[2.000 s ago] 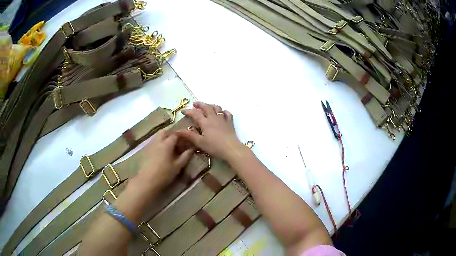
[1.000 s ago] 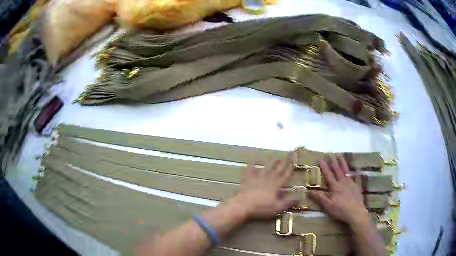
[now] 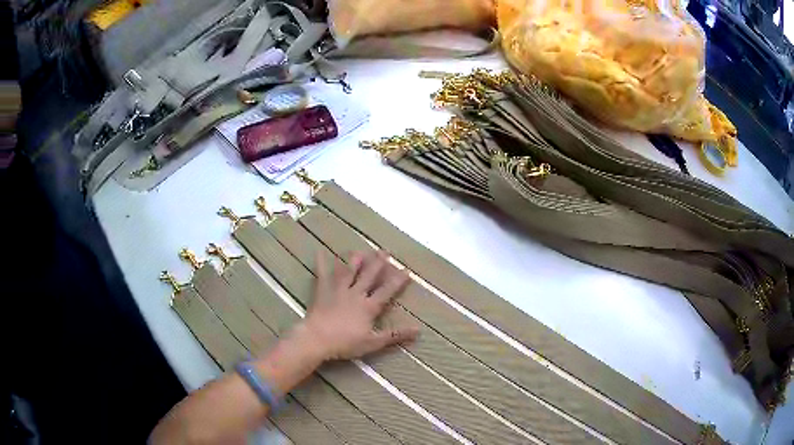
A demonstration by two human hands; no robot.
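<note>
Several khaki webbing straps (image 3: 487, 348) lie side by side on the white table, running diagonally from upper left to lower right. Gold snap hooks (image 3: 228, 215) show at their upper-left ends. My left hand (image 3: 353, 313), with a blue band on the wrist, lies flat on the middle straps with its fingers spread. It grips nothing. My right hand is out of the picture. The straps' far ends run out at the bottom right edge.
A thick strap pile (image 3: 592, 209) lies at the right, gold hooks bunched at its near end. A dark red phone (image 3: 287, 133) rests on paper sheets (image 3: 348, 120), beside a tape roll (image 3: 285, 100). Grey straps (image 3: 187, 96) lie far left. A bulging bag of yellow pieces (image 3: 601, 65) stands behind.
The view has swung left to the hook ends of the straps. My left hand now lies on the straps near these hooks, away from the slide adjusters. My right hand has left the picture.
</note>
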